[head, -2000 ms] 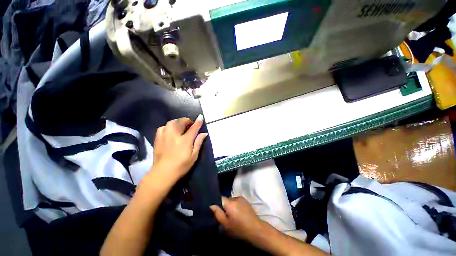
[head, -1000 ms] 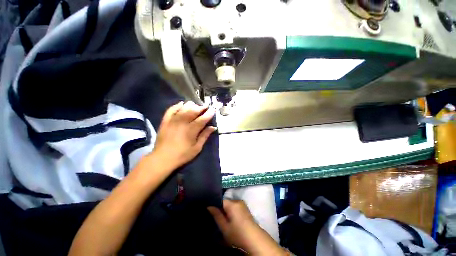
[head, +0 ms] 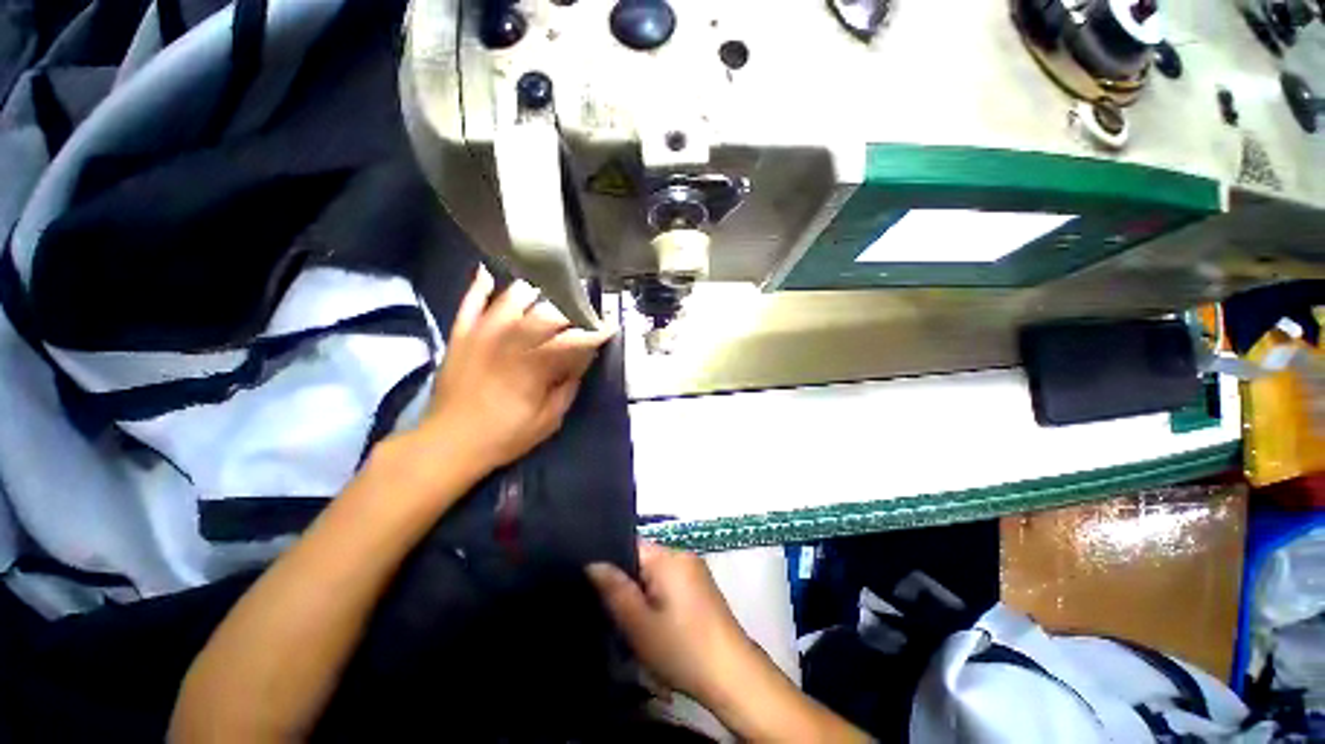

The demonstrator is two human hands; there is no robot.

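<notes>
A black and pale grey garment (head: 313, 385) spreads over the left, its black edge panel (head: 589, 480) running up to the needle area of the sewing machine (head: 785, 87). My left hand (head: 509, 364) lies on the black cloth, fingertips beside the presser foot (head: 618, 313), fingers spread and pressing down. My right hand (head: 676, 618) grips the edge of the black panel below the table edge, thumb on top. A small red mark (head: 509, 512) shows on the cloth between the hands. The needle itself is too small to tell.
A flat black phone-like object (head: 1112, 371) lies on the white table (head: 828, 451) with a green ruled edge. Below right are a shiny brown carton (head: 1126, 567) and another pale grey and black garment (head: 1017, 690). Yellow material (head: 1286, 414) sits at far right.
The view has shifted, so the machine appears larger and more level than at first. My left hand has moved up beside the presser foot. My right hand still holds the panel edge.
</notes>
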